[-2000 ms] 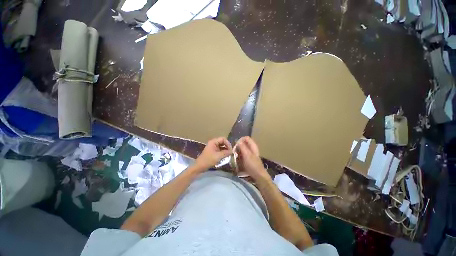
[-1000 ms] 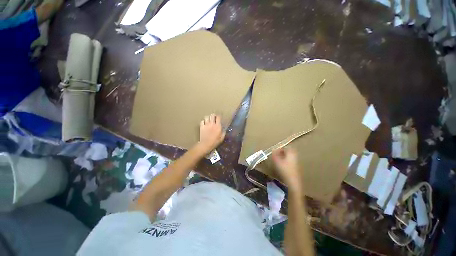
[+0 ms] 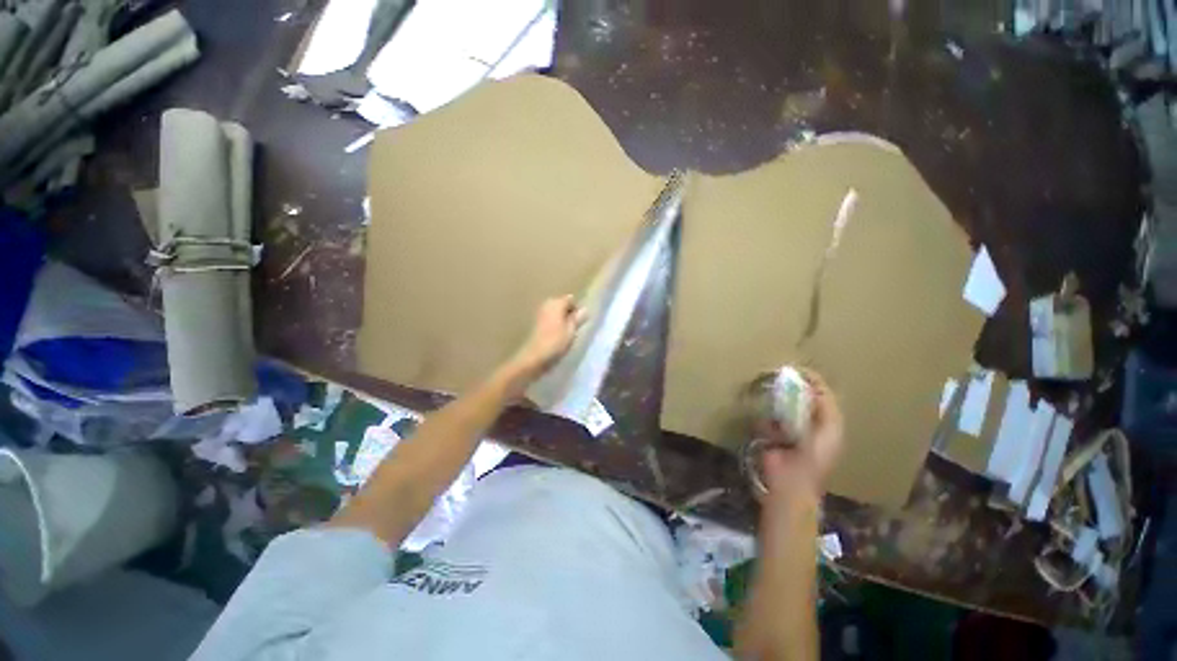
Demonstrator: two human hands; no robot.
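Observation:
Two tan sleeve panel stacks lie side by side, a left one (image 3: 471, 233) and a right one (image 3: 826, 284), with a narrow wedge of dark table between them. My left hand (image 3: 555, 332) grips the inner edge of the left stack and lifts it, so a pale underside shows. A small white ticket (image 3: 598, 417) is at that stack's lower corner. My right hand (image 3: 803, 433) is over the lower part of the right stack, blurred, shut on a bunched tie strip (image 3: 787, 398) with white on it. The strip's far end lies up the panel.
A tied roll (image 3: 207, 271) stands out at left, with more rolls (image 3: 97, 84) behind. White sheets (image 3: 458, 52) lie at the back. Small cut pieces (image 3: 1007, 439), a small tan box (image 3: 1061, 336) and tangled strips (image 3: 1091, 517) are at right. Paper scraps lie below the table edge.
My left hand has gone from lying on the left stack to lifting its inner edge. My right hand has moved right and gathered up the strip. The other person's arm at upper left is gone.

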